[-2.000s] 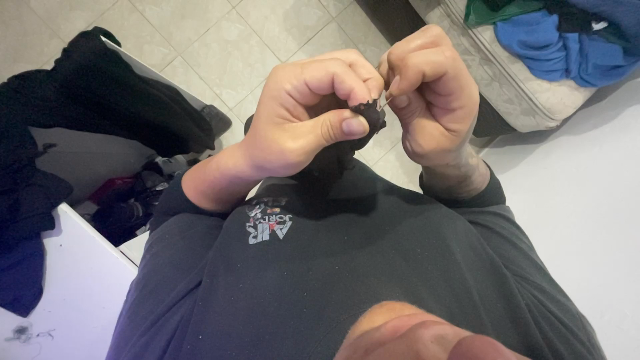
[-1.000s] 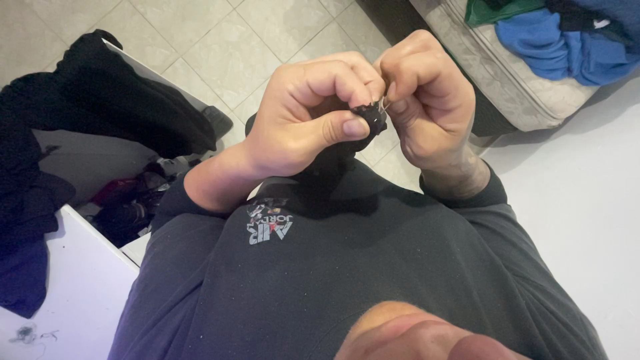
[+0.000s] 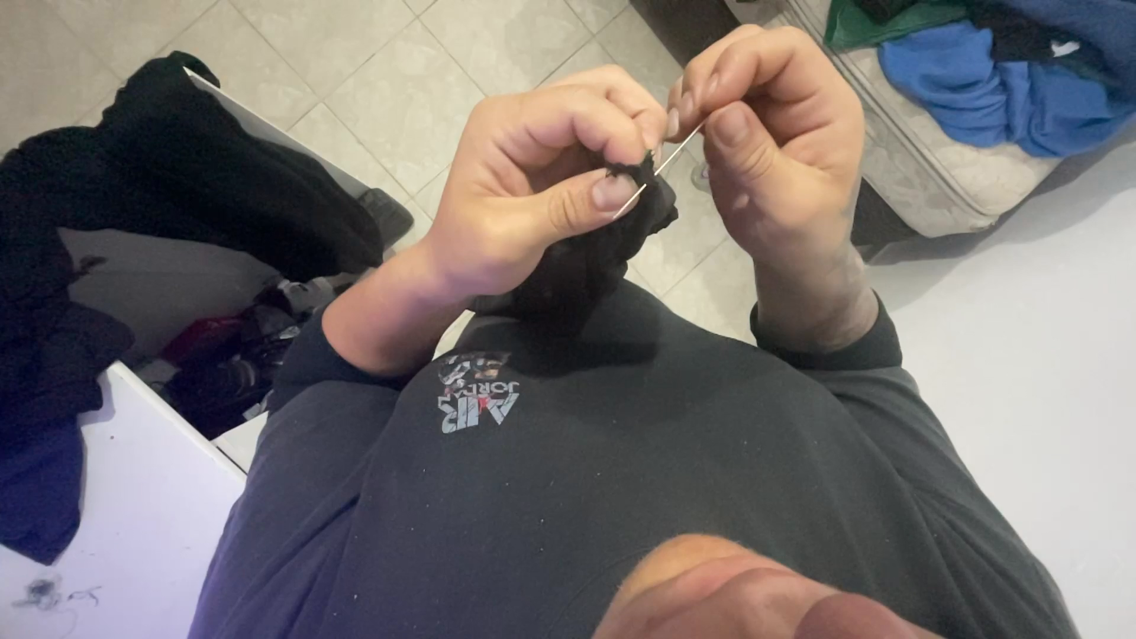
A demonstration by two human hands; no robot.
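Observation:
My left hand [image 3: 532,177] pinches the edge of a black cloth [image 3: 586,262] between thumb and fingers, above my chest. The cloth hangs bunched below the fingertips, and its form is hard to make out. A thin metal sewing needle [image 3: 679,149] slants across the pinched edge, with its lower end lying over my left thumbnail. The needle's upper end is between the thumb and fingers of my right hand [image 3: 772,142], just to the right of the left one. Whether thread runs from the needle I cannot tell.
Dark clothing [image 3: 160,177] hangs over a white panel at the left, beside an open drawer [image 3: 222,368] with mixed items. A white surface [image 3: 142,497] lies at lower left. Blue cloth [image 3: 994,89] rests on a mattress [image 3: 941,177] at upper right. Tiled floor [image 3: 390,89] shows beyond my hands.
More of the needle's length now shows, slanting between my hands across the cloth's edge. My right fingers have shifted on it. My left hand keeps its pinch on the black cloth.

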